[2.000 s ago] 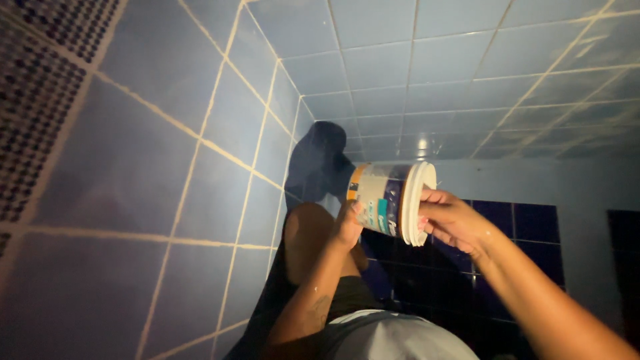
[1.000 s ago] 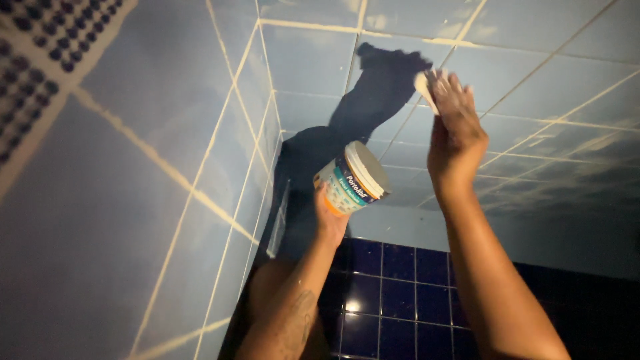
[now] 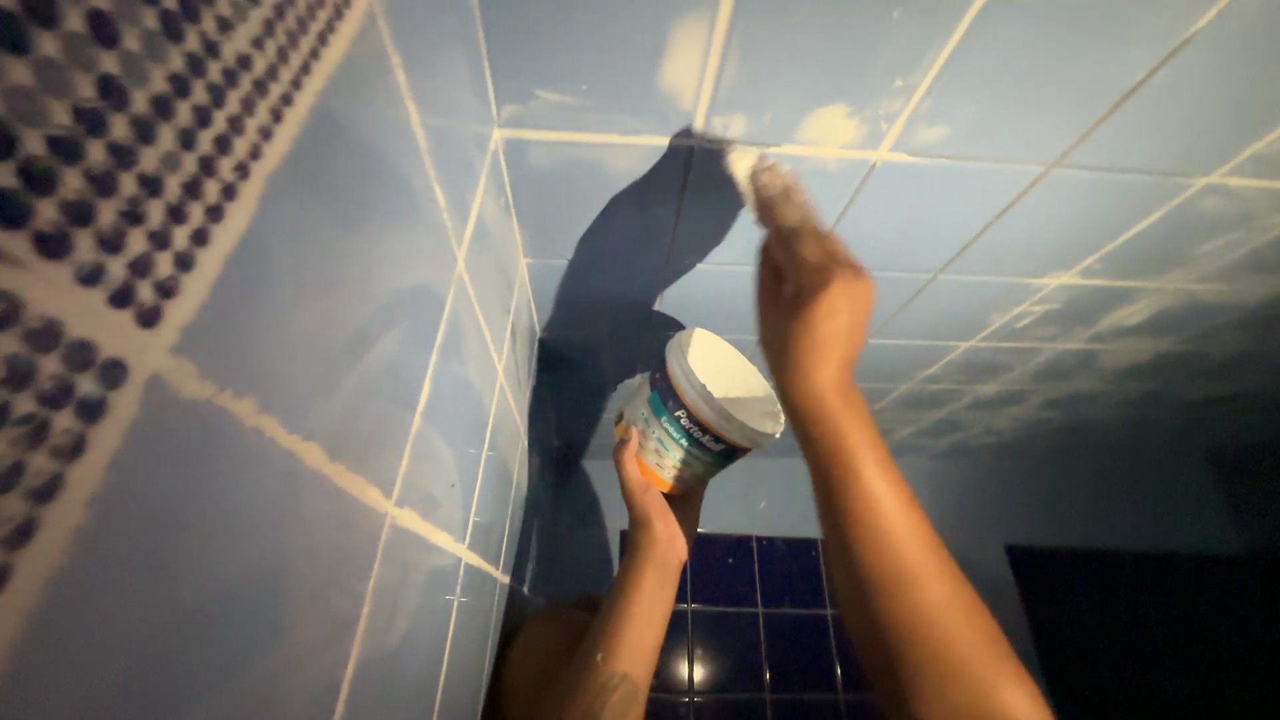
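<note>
My left hand (image 3: 655,500) grips a white plastic tub (image 3: 700,415) near its base. The tub is tilted, its mouth uncovered, with pale paste at the rim and a Portokoll label on its side. My right hand (image 3: 805,270) is raised higher, at the light blue wall tiles (image 3: 610,205). Its fingers are blurred and smeared pale, against a pale dab beside a grout joint (image 3: 600,137). Whether the fingers hold a small tool or just paste cannot be told. Pale smears (image 3: 832,126) lie on the tiles near the fingertips.
A second blue tiled wall (image 3: 300,300) meets the first at a corner on the left. It carries a panel of dark round mosaic pieces (image 3: 120,130). Dark blue tiles (image 3: 725,640) show low in the middle. My shadow (image 3: 620,260) falls along the corner.
Two seconds ago my right hand was at the tub's mouth; one second ago it was up at the tiles. It is still at the tiles, where pale smears now show around the joint.
</note>
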